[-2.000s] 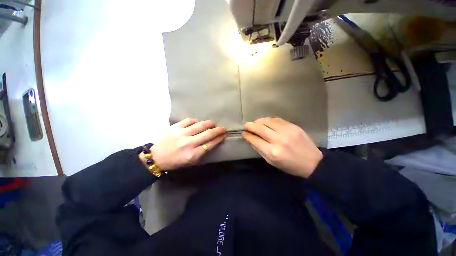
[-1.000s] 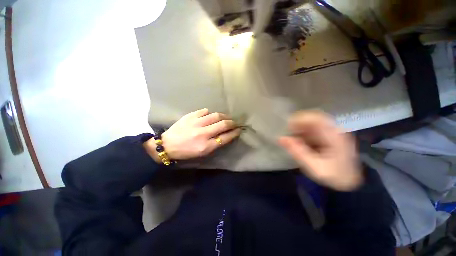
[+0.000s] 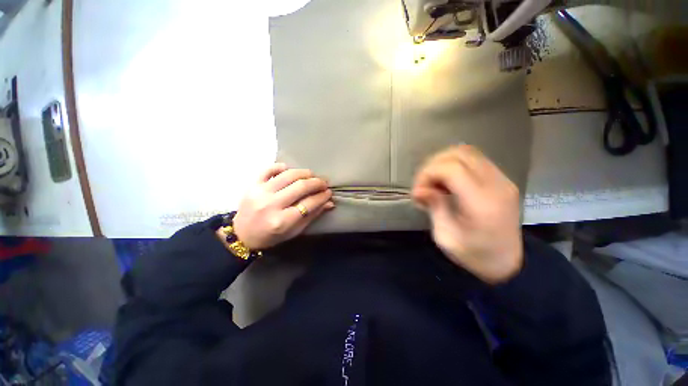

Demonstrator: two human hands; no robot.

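The grey-beige trouser panel point(image 3: 332, 98) lies on the machine table, a straight seam line running down to the welt pocket opening point(image 3: 370, 194). The opening is a narrow dark-edged slit, slightly gaping. My left hand point(image 3: 283, 205) lies on the cloth with its fingertips at the slit's left end. My right hand point(image 3: 474, 207) is blurred, its fingers curled together at the slit's right end; whether they grip the cloth cannot be told. The presser foot area point(image 3: 422, 38) is above the panel beside the bright lamp.
Black-handled scissors point(image 3: 628, 113) lie right of the needle. The machine bed point(image 3: 569, 83) is yellow-brown with dark specks. Grey and white cut parts point(image 3: 652, 279) are heaped at right below the table edge. Brown edging point(image 3: 72, 113) runs along the table at left.
One second ago the right part of the panel was lifted and folded; now it lies flat. My right hand has come back beside the slit. My left hand stays at the slit's left end.
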